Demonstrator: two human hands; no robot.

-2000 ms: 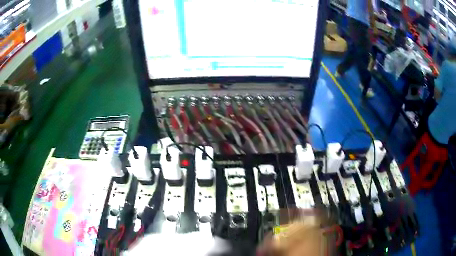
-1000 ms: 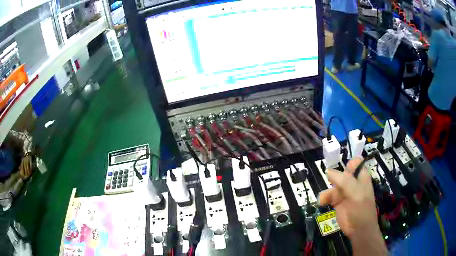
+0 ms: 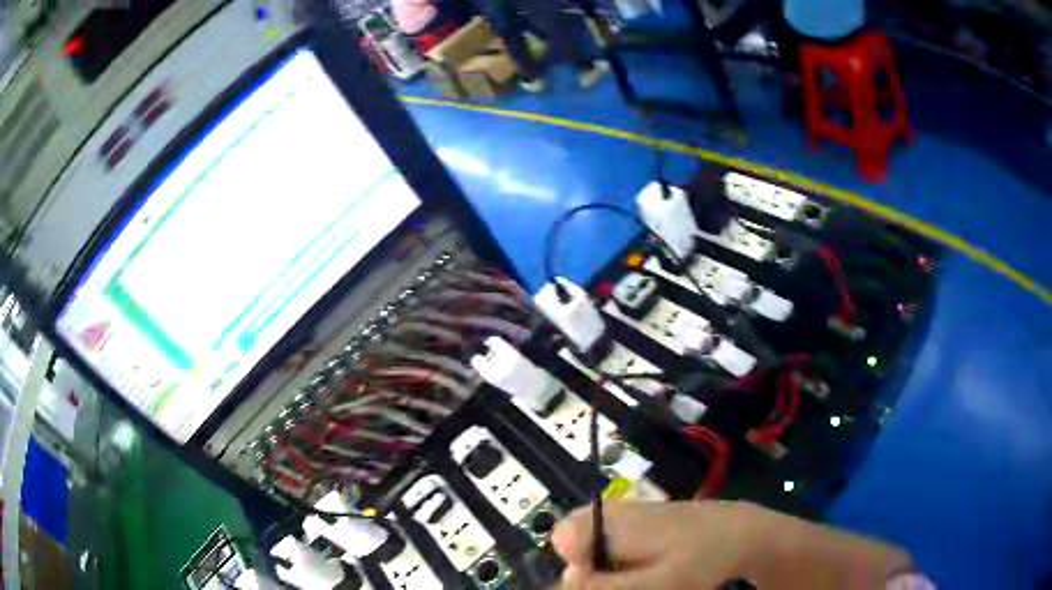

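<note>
My right hand [image 3: 704, 547], bare, is at the bottom edge, cut off by it. Its fingers hold the end of a thin black lead [image 3: 599, 532] upright over the black test panel [image 3: 871, 375]; the cord runs up from it. Just above stands a white adapter [image 3: 516, 377] with no cord seen in its top. Two more adapters, one in the middle [image 3: 571, 317] and one farther right [image 3: 667, 219], have black cords in their tops. More white adapters [image 3: 350, 527] stand at the lower left, blurred. My left hand is out of the picture.
A bright monitor [image 3: 248, 248] stands at the left, with red and grey cables [image 3: 387, 392] below it. Red wires [image 3: 790, 398] loop on the panel. A calculator [image 3: 213, 562] is cut off at the lower left. A red stool [image 3: 856, 98] and a seated person's part lie beyond.
The view has turned right and tilted. My right hand has come down to the bottom edge with the lead. The nearest right-side adapter had a cord at its top before and now shows none.
</note>
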